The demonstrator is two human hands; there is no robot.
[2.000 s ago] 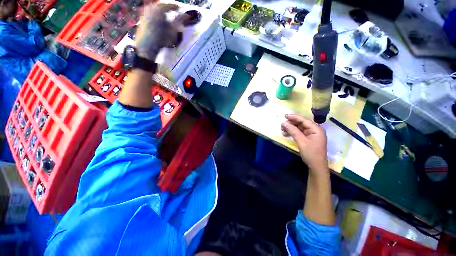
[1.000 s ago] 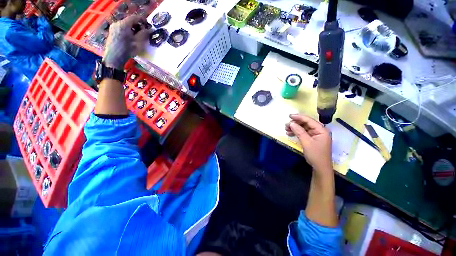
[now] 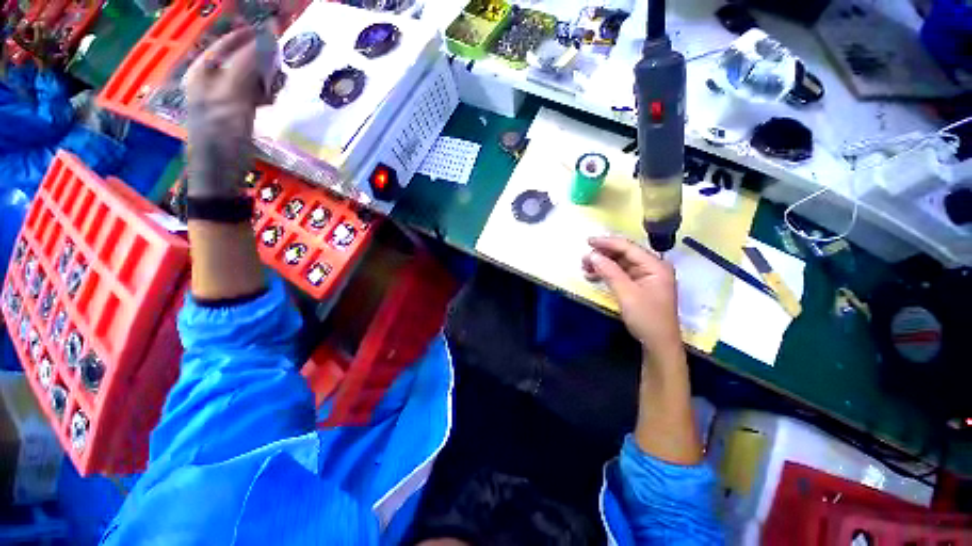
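My left hand (image 3: 222,107) is raised at the left edge of the white vented box (image 3: 410,123). Its fingers are blurred, with something greyish at the tips; I cannot tell whether it is held. Dark rings or discs lie on the box, among them one at the front (image 3: 342,86) and one behind it (image 3: 376,41); another is partly hidden by my left hand. My right hand (image 3: 642,293) is over the paper's front edge, fingers curled near the thumb; any small thing between them is unclear. A black octagonal ring (image 3: 532,207) lies flat on the paper.
The electric screwdriver (image 3: 660,139) hangs nose down just above my right hand. A green roll (image 3: 588,178) stands on the paper. A dark stick (image 3: 729,266) lies to the right. Red trays (image 3: 128,251) with modules are at left. A person's blue sleeve (image 3: 43,117) shows far left.
My left hand has moved left across the white box to its left edge, uncovering rings on top. My right hand has stayed in about the same place. The view has shifted slightly.
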